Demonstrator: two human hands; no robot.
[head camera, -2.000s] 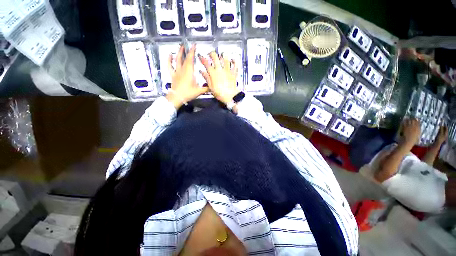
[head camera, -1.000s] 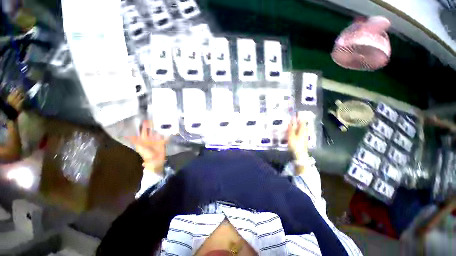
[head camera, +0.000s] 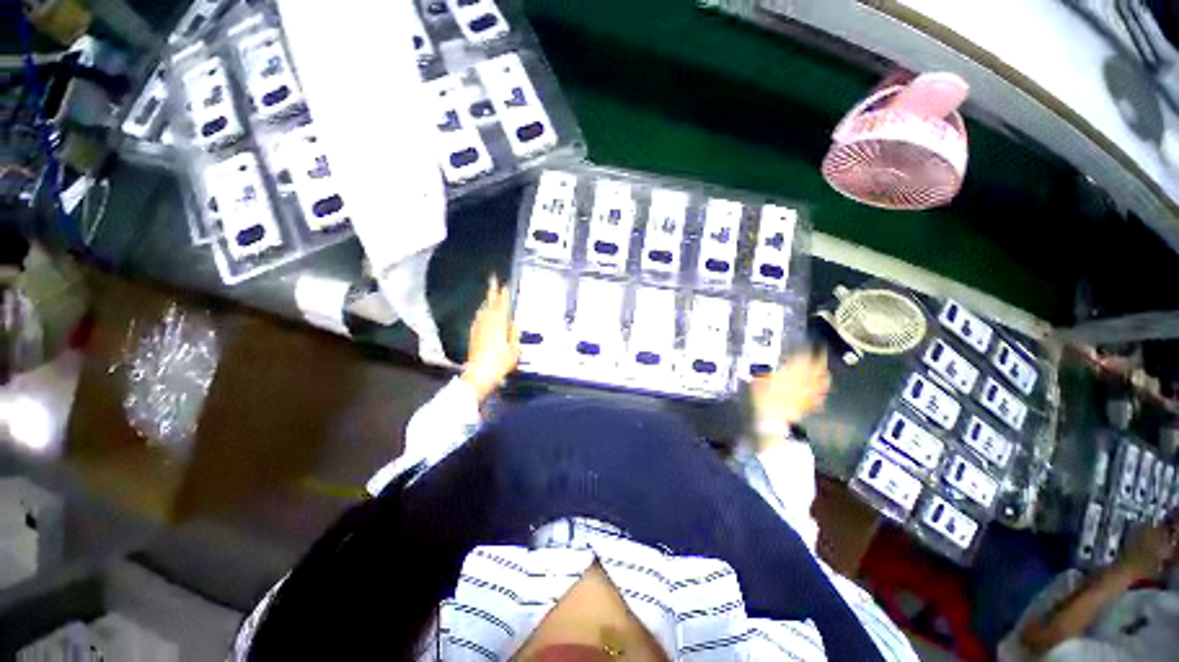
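A clear blister tray (head camera: 659, 278) lies flat on the bench in front of me, with white oblong devices in two rows. Each device has a dark oval; the upper row shows small dark print, while most of the lower row looks plainer. My left hand (head camera: 491, 343) is at the tray's left edge, fingers extended along it. My right hand (head camera: 791, 388) is at the lower right corner, slightly blurred, fingers spread. Neither hand visibly grips anything. Stacked filled trays (head camera: 239, 265) lie at the left, partly covered by a long white label strip (head camera: 356, 110).
A cream fan (head camera: 879, 321) lies right of the tray, and a pink fan (head camera: 899, 149) is at the far edge. Another filled tray (head camera: 950, 420) lies at the right. Clear plastic waste (head camera: 171, 375) is below left. A neighbouring worker's arm (head camera: 1099, 588) shows lower right.
The view has shifted. The front tray, overlapping other trays a second ago, now lies apart from the left stack. My hands have moved from above the devices to the tray's sides.
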